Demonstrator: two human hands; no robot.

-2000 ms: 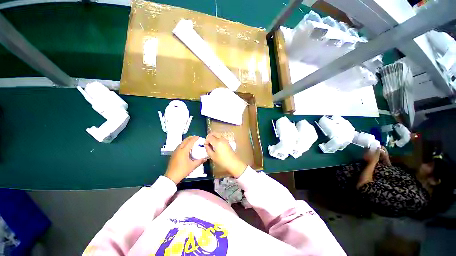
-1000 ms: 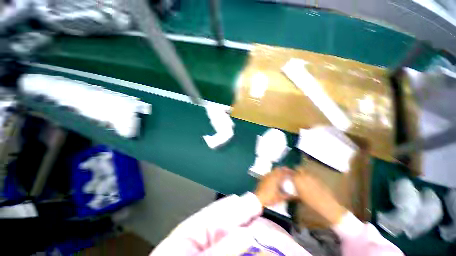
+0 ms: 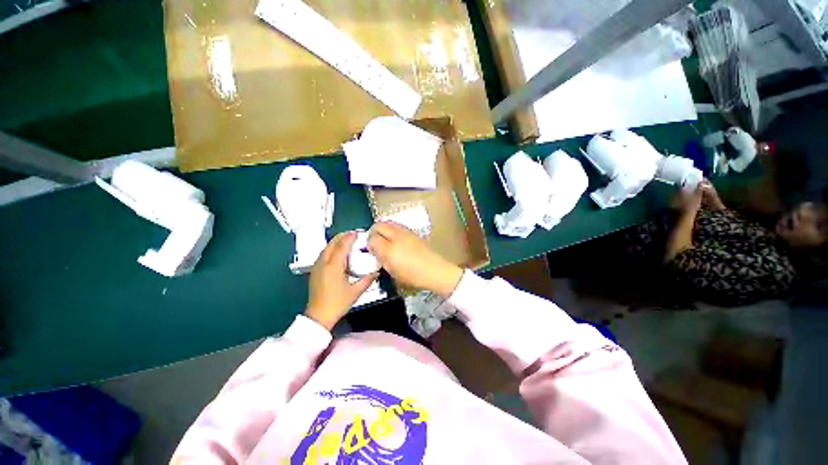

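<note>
A white security camera part with a round end (image 3: 362,255) is between my hands at the bench's front edge, left of the cardboard tray. My left hand (image 3: 332,280) grips its left side. My right hand (image 3: 409,258) touches its upper right with the fingertips; whether a small piece is in them cannot be told. A white flat piece (image 3: 371,291) shows below the hands. One white camera (image 3: 304,208) stands just beyond my left hand, and another (image 3: 169,218) lies further left. The shallow cardboard tray (image 3: 476,232) has white paper (image 3: 394,156) over its far edge.
Flattened cardboard (image 3: 272,100) with a long white strip (image 3: 338,56) lies beyond. More white cameras (image 3: 543,192) stand to the right. A person (image 3: 732,245) works at the far right. A metal post (image 3: 595,59) crosses the upper right. A carton of white scraps (image 3: 427,313) sits below the edge.
The head view swung left and has swung back to the right, now tilted slightly. Both hands stay on the same white part, with little visible change in their hold.
</note>
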